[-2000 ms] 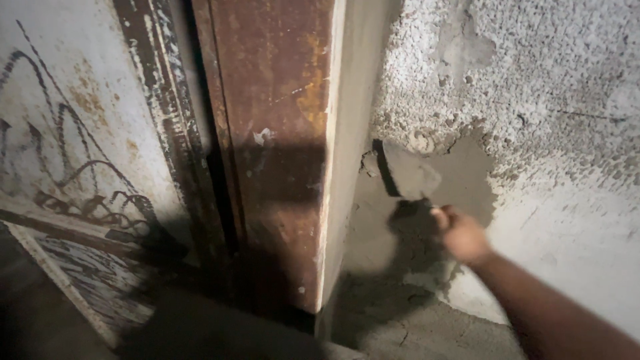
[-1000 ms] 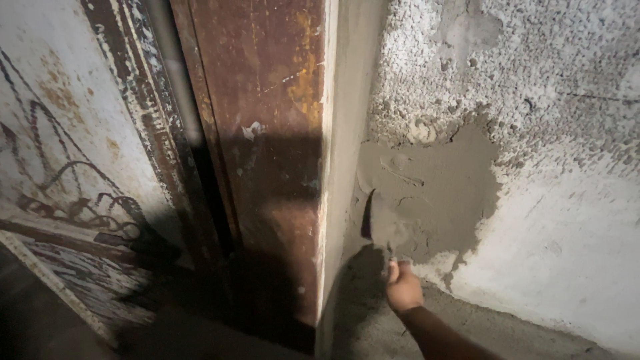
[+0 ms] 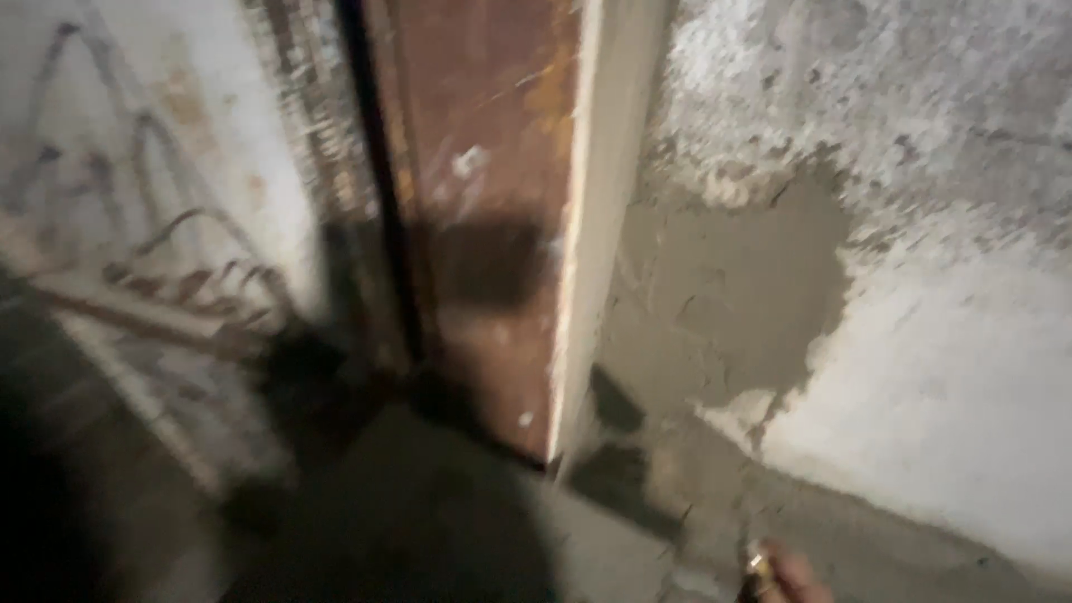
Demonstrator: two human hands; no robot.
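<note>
My right hand (image 3: 794,576) is at the lower edge of the view, partly cut off, with its fingers closed around the handle of a trowel (image 3: 758,561). The trowel's blade is blurred against the grey surface and its outline is hard to make out. Above the hand, a patch of wet grey mortar (image 3: 745,285) covers the lower part of the wall beside the door frame. Its surface is mostly smooth, with a few ridges and marks. My left hand is out of view.
A rusty brown metal door frame (image 3: 494,167) stands left of the mortar, with a plastered edge (image 3: 615,151) along it. Rough, flaking wall (image 3: 921,100) lies above and white wall (image 3: 946,402) to the right. A scribbled, worn door panel (image 3: 167,151) is at the left.
My right hand has moved down with the trowel, from the mortar patch to the base of the wall. The trowel marks seen on the patch a second ago look flatter.
</note>
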